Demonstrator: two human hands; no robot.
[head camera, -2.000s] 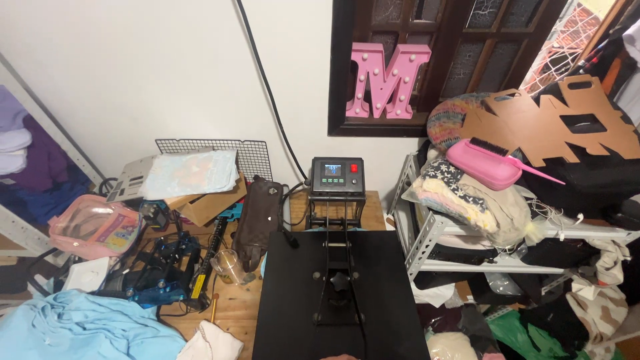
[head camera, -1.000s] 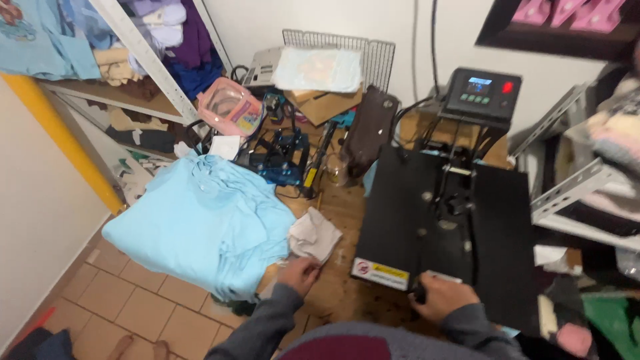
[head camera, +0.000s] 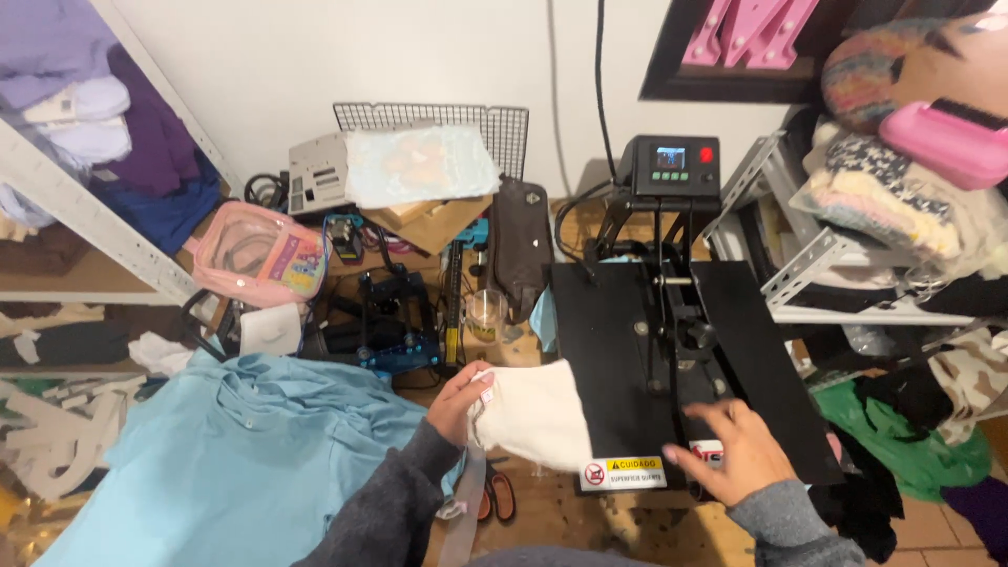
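My left hand (head camera: 459, 403) grips the left edge of a small cream cloth (head camera: 535, 413), whose right side overlaps the front left of the black heat press (head camera: 610, 378). Over the front of the press is my right hand (head camera: 732, 453), its fingers apart and nothing between them; the front end of the press handle is partly hidden beneath it. The press appears closed, and its control box (head camera: 676, 167) has a lit display. Light blue shirts (head camera: 244, 457) lie in a pile left of my left hand.
On the wooden table (head camera: 543, 504) are a brown leather pouch (head camera: 520, 244), a clear cup (head camera: 485, 316), a pink clear case (head camera: 260, 253) and orange-handled scissors (head camera: 502, 496). Metal shelves (head camera: 866, 315) with fabrics stand at right, more shelving (head camera: 87, 213) at left. A cable (head camera: 601, 94) hangs behind the press.
The cream cloth lay on the table beside the shirts; my left hand now holds it up by the press. My right hand was on the press handle and now has its fingers spread. The view has shifted.
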